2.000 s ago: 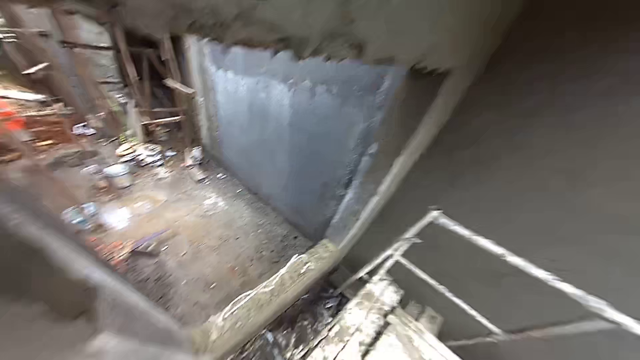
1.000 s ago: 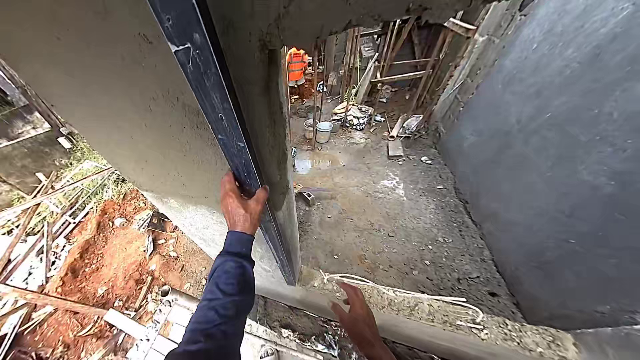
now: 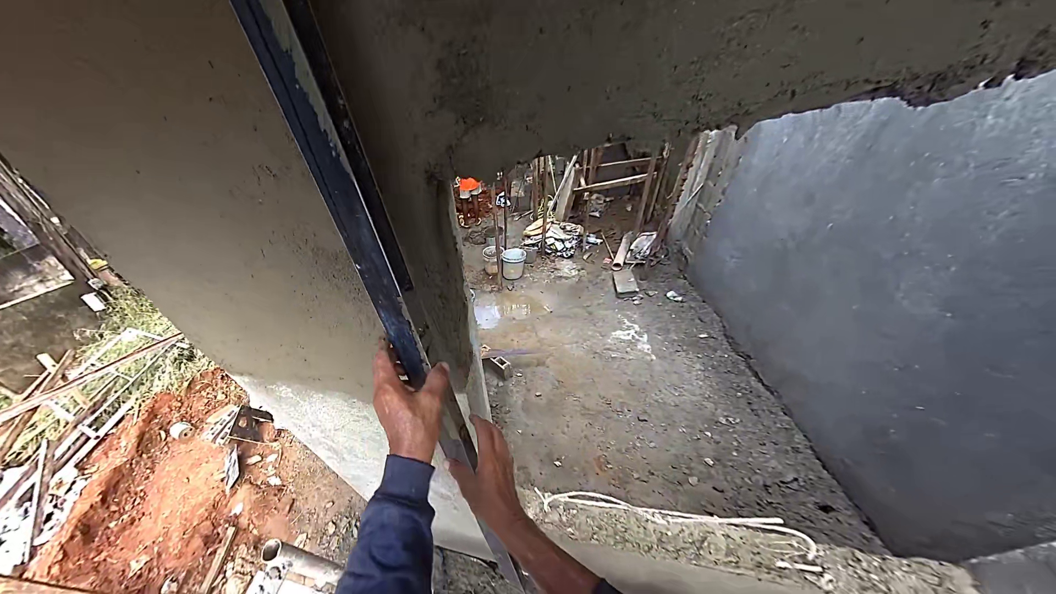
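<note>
A long dark straightedge bar (image 3: 367, 256), smeared with mortar, slants from the top of the view down to the lower middle, along the edge of a freshly plastered wall (image 3: 247, 214). My left hand (image 3: 411, 400) grips it around mid-height, fingers on its left and thumb on its right. Lower down, my right hand (image 3: 488, 474) has its fingers around the same bar near the opening's bottom corner. To its right, a white cord (image 3: 660, 513) lies on the rough sill (image 3: 742, 549) of the opening.
Beyond the opening are a gray wall (image 3: 891, 313), a muddy floor (image 3: 610, 404), buckets (image 3: 513, 263), a hollow block (image 3: 499, 366) and a person in orange (image 3: 469, 186) far off. At lower left, scrap lumber (image 3: 82, 404), red soil (image 3: 157, 487) and a pipe (image 3: 301, 561) lie below.
My right hand, apart from the bar near the sill a second ago, is now on the bar below my left. Two seconds ago neither hand was in view. The view has swung strongly.
</note>
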